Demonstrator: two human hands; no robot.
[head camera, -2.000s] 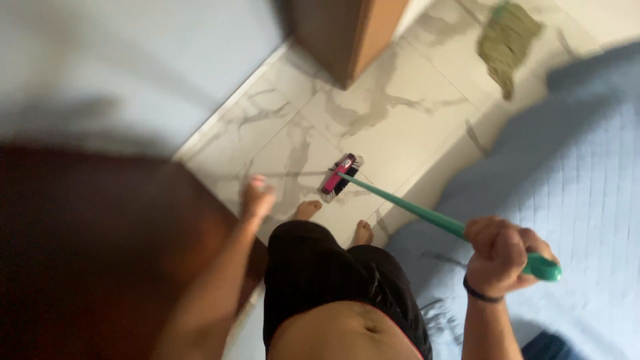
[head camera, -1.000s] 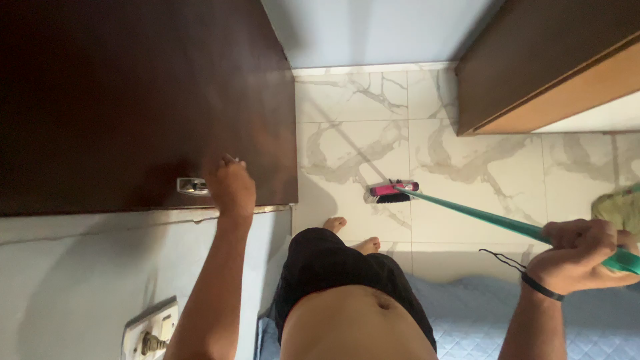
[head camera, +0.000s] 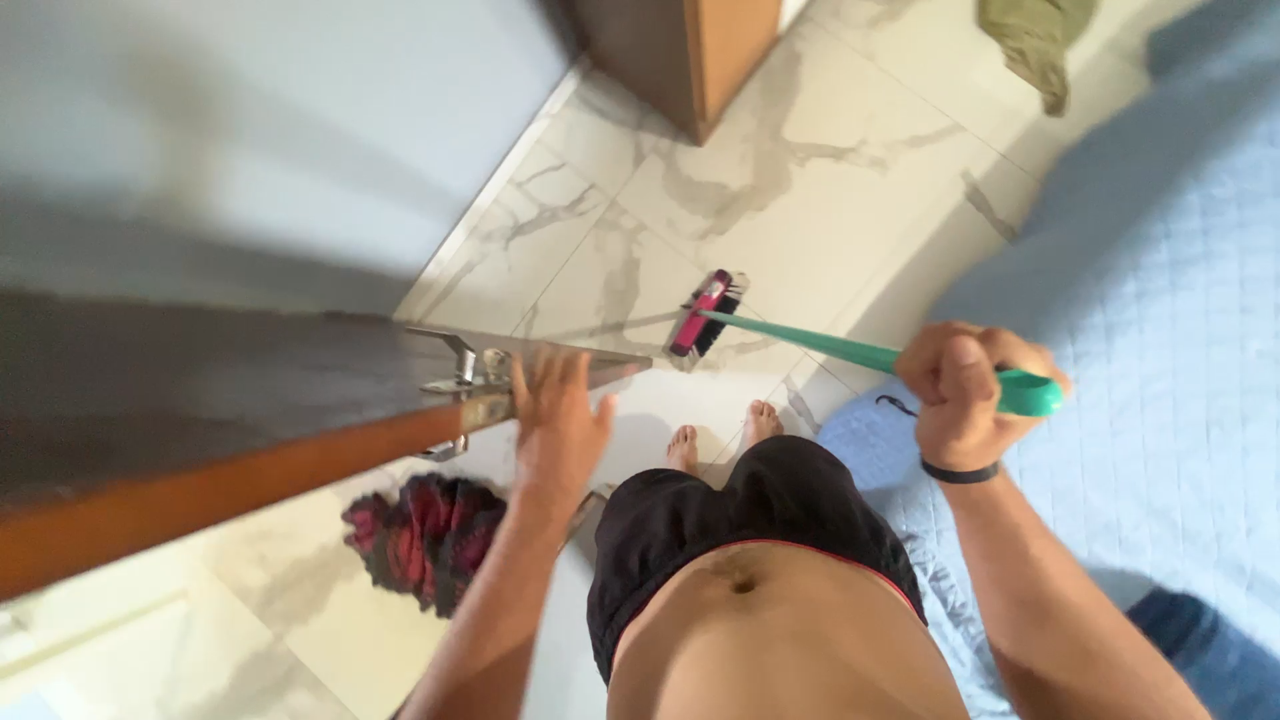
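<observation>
My right hand is wrapped around the top end of a green broom handle. The handle slants down to a pink broom head with dark bristles, which rests on the marbled tile floor in front of my bare feet. My left hand, slightly blurred, has its fingers spread at the free edge of a dark wooden door, beside its latch and metal lever handle. Whether the fingers press on the door edge cannot be told.
A red and black cloth lies on the floor beyond the door. The corner of a wooden cabinet juts in at the top. A bed with a light blue quilted cover runs along the right, near an olive cloth on the floor.
The door, closed against its frame a second ago, now stands ajar, with tiles and a red and black cloth showing beyond it. My right hand has kept hold of the broom. The view has turned strongly.
</observation>
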